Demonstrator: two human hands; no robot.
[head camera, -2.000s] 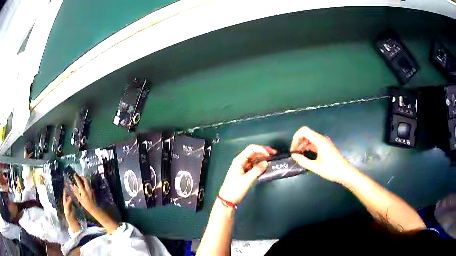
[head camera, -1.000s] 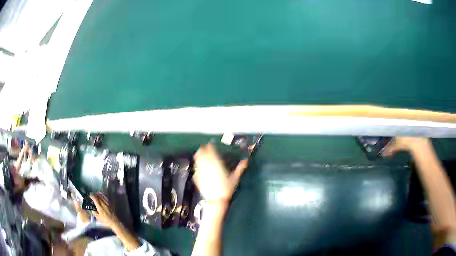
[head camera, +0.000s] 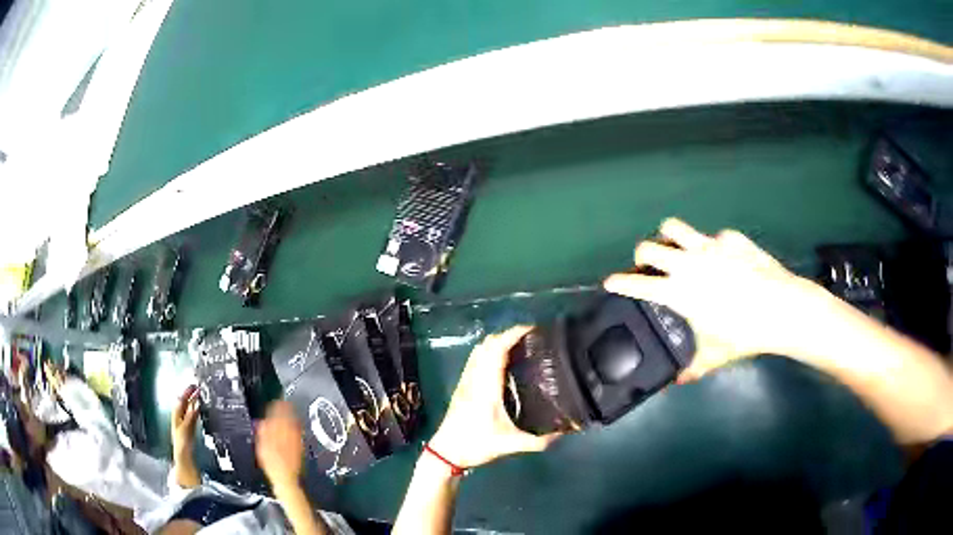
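My left hand (head camera: 480, 410), with a red cord at the wrist, grips a black retail box (head camera: 541, 378) in front of me. My right hand (head camera: 722, 297) holds a black inner tray (head camera: 634, 353) against the box's right-hand end. The tray shows a dark rounded piece in its recess. Tray and box meet at a slight tilt; how far the tray sits inside cannot be told. My right fingers lie over the tray's far edge and right end.
Ring-printed boxes (head camera: 332, 415) stand left of my hands. A closed box (head camera: 426, 225) lies on the green strip, others farther left. Trays (head camera: 854, 279) lie at right. Another person's hand (head camera: 280, 444) is at lower left. A white rail (head camera: 502, 99) runs beyond.
Both hands have come back together from the strip and now hold a box and tray. The closed box stands released on the strip. The view has tilted down.
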